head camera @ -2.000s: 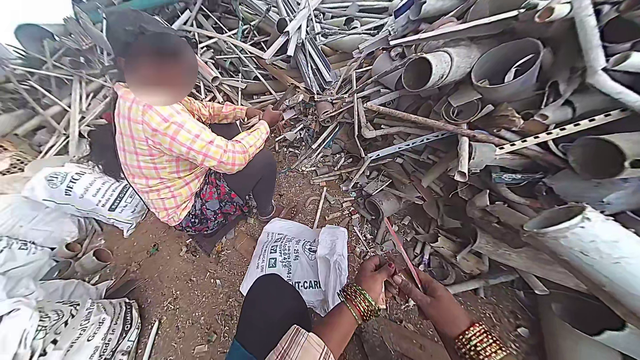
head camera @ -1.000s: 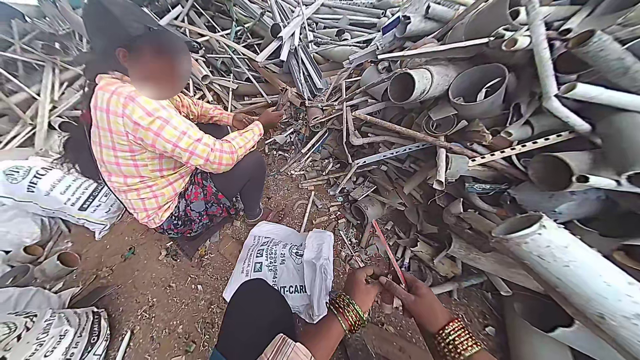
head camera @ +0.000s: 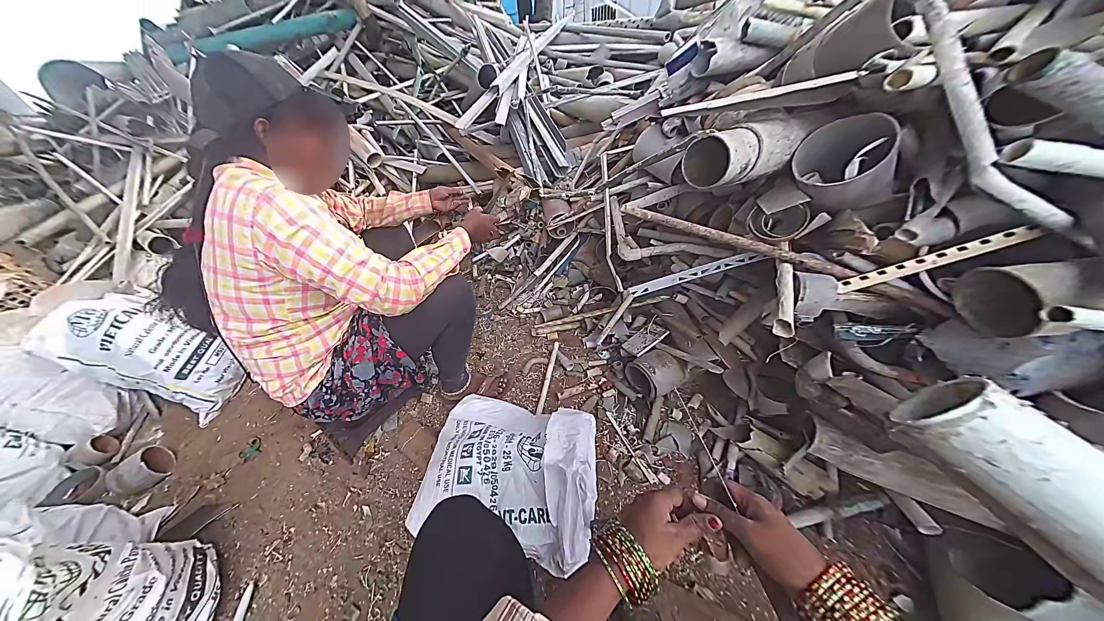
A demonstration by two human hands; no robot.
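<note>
At the lower right, my left hand (head camera: 662, 528) and my right hand (head camera: 755, 524) meet, fingertips close together, bangles on both wrists. A thin strip (head camera: 714, 457), seen nearly edge-on, rises from between the fingers; its material is unclear. My right hand's fingers are closed on its lower end. The left thumb and fingers are pinched beside it, and whether they grip it too is hidden. A white woven sack (head camera: 509, 483) bearing print lies on the ground left of my hands, next to my dark-clad knee (head camera: 470, 561).
A co-worker in a checked shirt (head camera: 285, 250) squats at the left, both hands at the scrap heap. Plastic pipes and strips are piled ahead and right; a large white pipe (head camera: 1009, 474) juts near my right hand. Filled sacks (head camera: 138, 349) and short pipe pieces (head camera: 142, 470) lie left.
The strip between my hands showed its reddish flat side before; now it looks thin and edge-on. My hands stay close together. The co-worker's hands, near each other before, are now slightly further apart.
</note>
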